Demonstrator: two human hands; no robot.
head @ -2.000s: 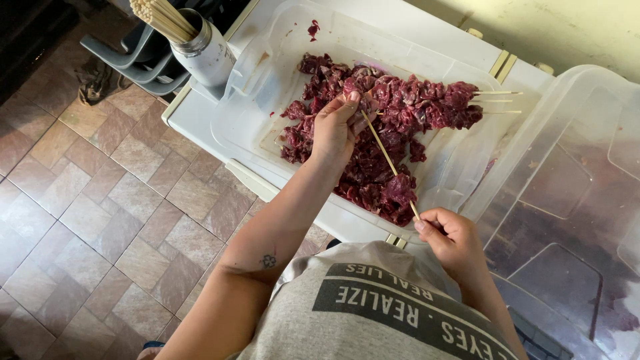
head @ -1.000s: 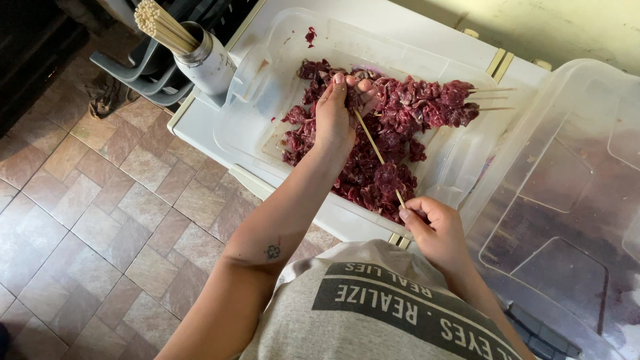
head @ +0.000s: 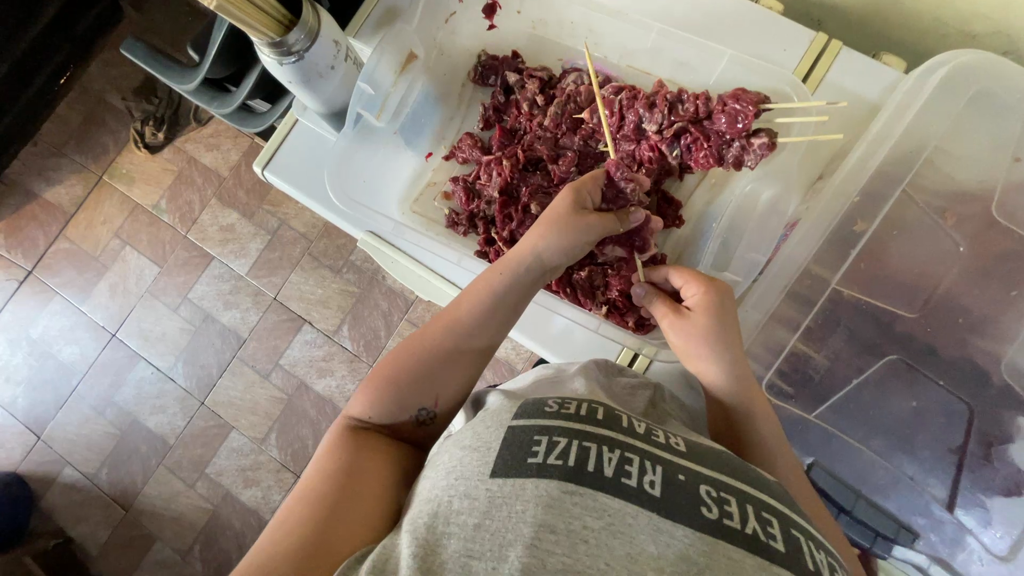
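Note:
My left hand (head: 596, 220) grips raw red meat pieces (head: 624, 188) threaded on a wooden skewer (head: 600, 100), whose pointed tip sticks out beyond the meat. The skewer's lower end is pinched between the thumb and fingers of my right hand (head: 684, 308). Both hands are over a translucent plastic tub (head: 712, 68) that holds a heap of raw cut meat (head: 512, 160). On the heap's upper right lie several loaded meat skewers (head: 696, 120), their bare wooden ends pointing right.
A white metal canister (head: 312, 68) of wooden sticks (head: 256, 16) stands left of the tub on a white surface (head: 308, 172). At the right is a translucent plastic lid or bin (head: 904, 280). Grey plastic racks (head: 192, 76) stand at the upper left above the tiled floor (head: 184, 296).
My left hand has moved down the skewer, from near its far end to the meat close to my right hand. The skewer's tip now shows above the meat.

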